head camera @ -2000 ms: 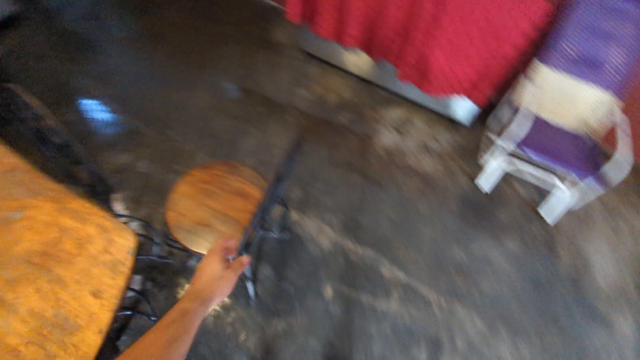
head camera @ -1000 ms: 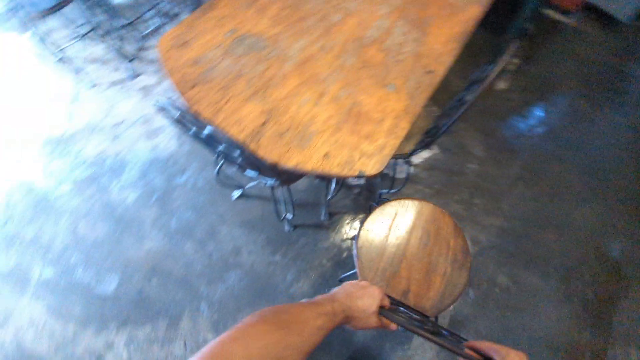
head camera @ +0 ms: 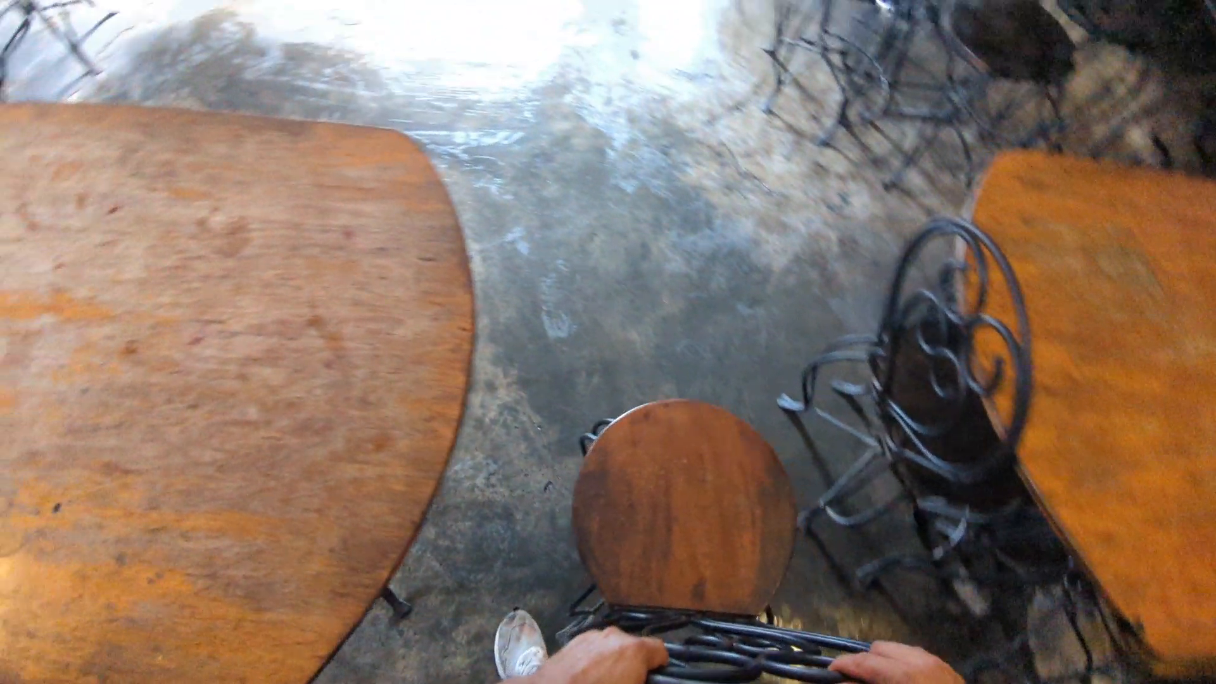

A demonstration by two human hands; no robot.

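A chair with a round wooden seat (head camera: 684, 508) and a black metal backrest (head camera: 750, 651) stands at the bottom centre, its back toward me. My left hand (head camera: 603, 657) is closed around the left side of the backrest. On its right side, my right hand (head camera: 898, 663) grips the same black metal frame. Both hands are partly cut off by the lower edge of the view. The chair's legs are mostly hidden under the seat.
A large wooden table (head camera: 237, 361) fills the left side. Another wooden table (head camera: 1121, 380) is at the right, with a black scrollwork metal chair (head camera: 950, 351) against it. More metal furniture (head camera: 855, 76) stands at the upper right. A white shoe (head camera: 519, 646) shows beside the held chair.
The view has swung round a lot. Two seconds ago only one hand showed on the chair's backrest; now both hold it. A second table has come into view.
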